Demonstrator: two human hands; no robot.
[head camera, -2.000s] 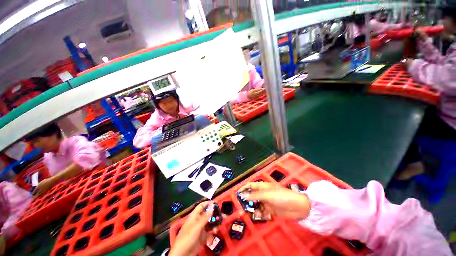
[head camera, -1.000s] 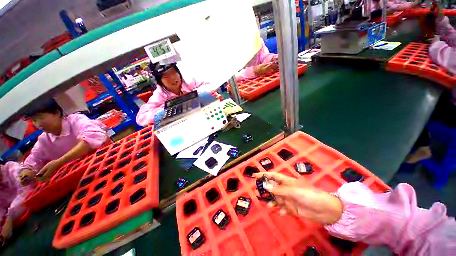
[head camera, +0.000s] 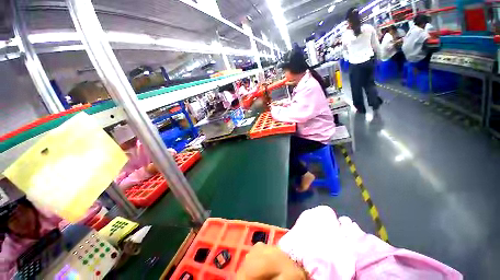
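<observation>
The near red-orange compartment tray lies at the bottom centre, cut off by the lower edge. Several dark watch bodies sit in its pockets; one watch body shows a pale patch. My right hand is over the tray's right part, blurred and cut off by the bottom edge, below a pink sleeve. Its fingers and anything in them are hidden. My left hand is out of the picture.
A metal post rises beyond the tray. A pale sample board, a yellow-green keyed device and a hanging yellow sheet are at left. A seated person works at another tray. Another person walks in the aisle.
The view has swung right, showing the aisle. The near tray now sits lower in the picture. My left hand left view earlier; my right hand has moved to the bottom edge.
</observation>
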